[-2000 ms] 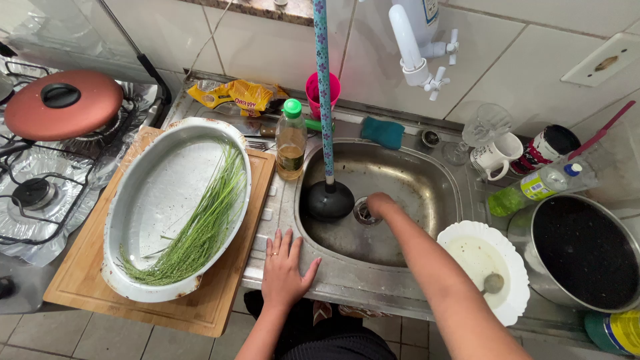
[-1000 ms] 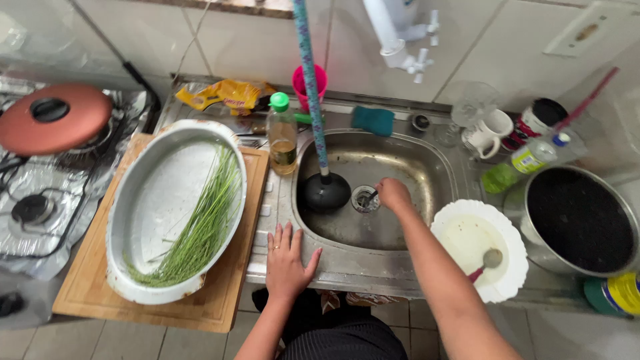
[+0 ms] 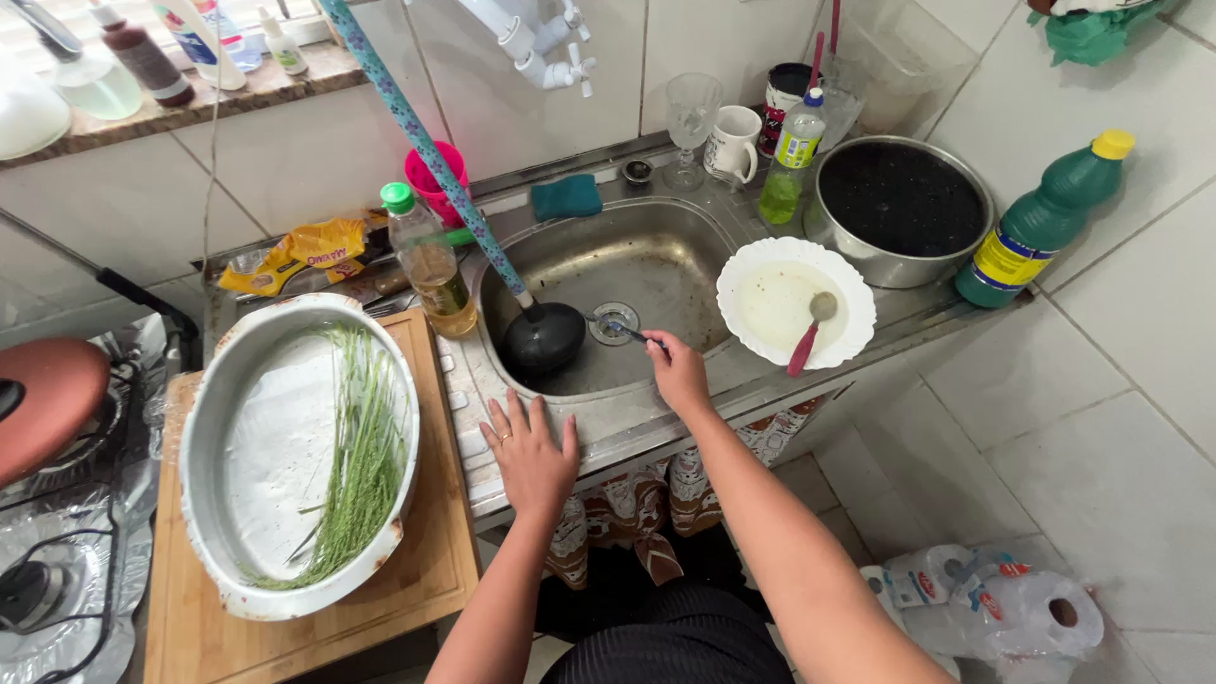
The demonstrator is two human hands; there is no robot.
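Note:
My right hand (image 3: 676, 369) grips the dark handle of a slim metal utensil (image 3: 619, 329), perhaps a fork, whose far end lies over the drain strainer (image 3: 614, 323) of the steel sink (image 3: 655, 249). My left hand (image 3: 532, 451) rests flat, fingers spread, on the sink's front left rim. A plunger with a black rubber cup (image 3: 543, 336) and a blue patterned handle (image 3: 427, 157) stands in the sink's left side. Right of the basin, a white scalloped bowl (image 3: 750, 328) holds cloudy liquid and a red-handled spoon (image 3: 804, 350).
An oval enamel basin (image 3: 204, 475) with long green stalks sits on a wooden board (image 3: 446, 560) at left, beside the stove. Around the sink stand a green-capped bottle (image 3: 439, 285), a pink cup (image 3: 439, 180), a blue sponge (image 3: 566, 198), a mug (image 3: 733, 142) and a large pot (image 3: 883, 271).
My right hand has drawn back from the drain toward the sink's front edge, and the utensil now shows more. My left hand stays on the rim. The view has shifted right.

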